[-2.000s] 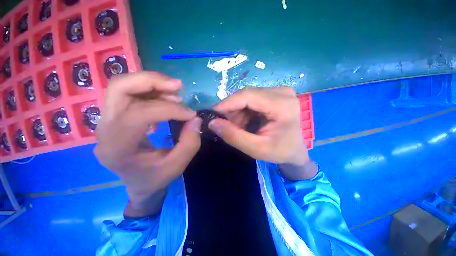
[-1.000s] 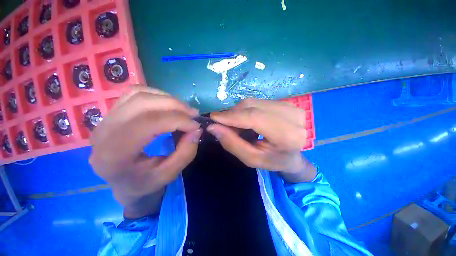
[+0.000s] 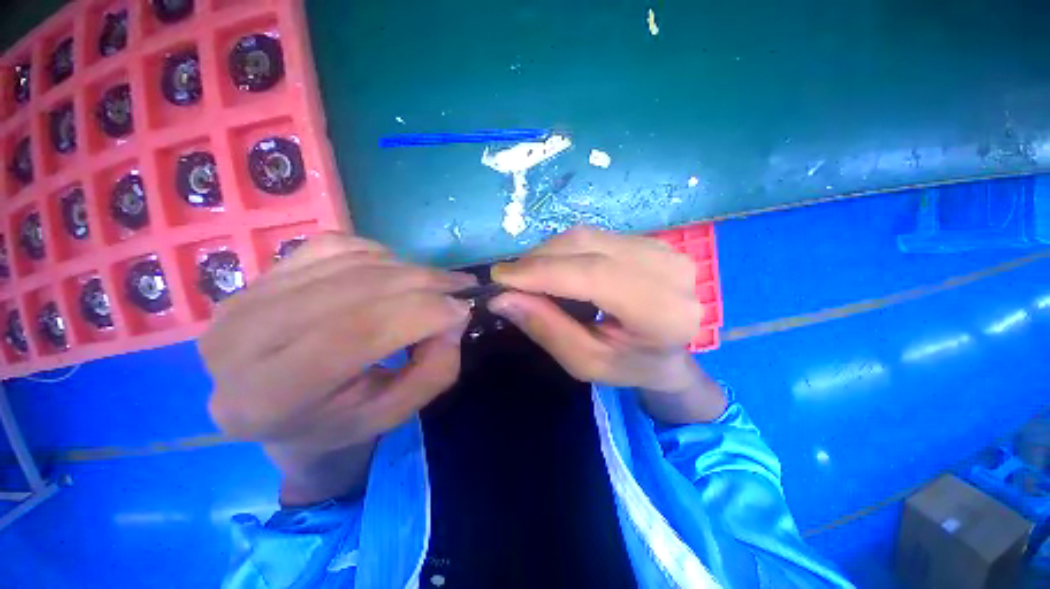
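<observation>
A dark round component is held between the fingertips of both hands at the bench edge. It looks like a thin dark edge, tilted, and mostly hidden by fingers. My left hand pinches its left side; the hand is slightly blurred. My right hand pinches its right side with thumb and forefinger. The blue stick tool lies on the bench beyond the hands. The pink-red parts tray at the left holds dark discs with pale centres in square pockets.
The dark-green bench top has an off-white residue patch and small scraps. A small red tray shows below the bench edge, behind my right hand. A cardboard box stands on the blue floor at the lower right.
The component has gone from showing its dark face to a thin edge. My left hand has turned and its raised fingers have come down toward the component. The right hand has barely moved.
</observation>
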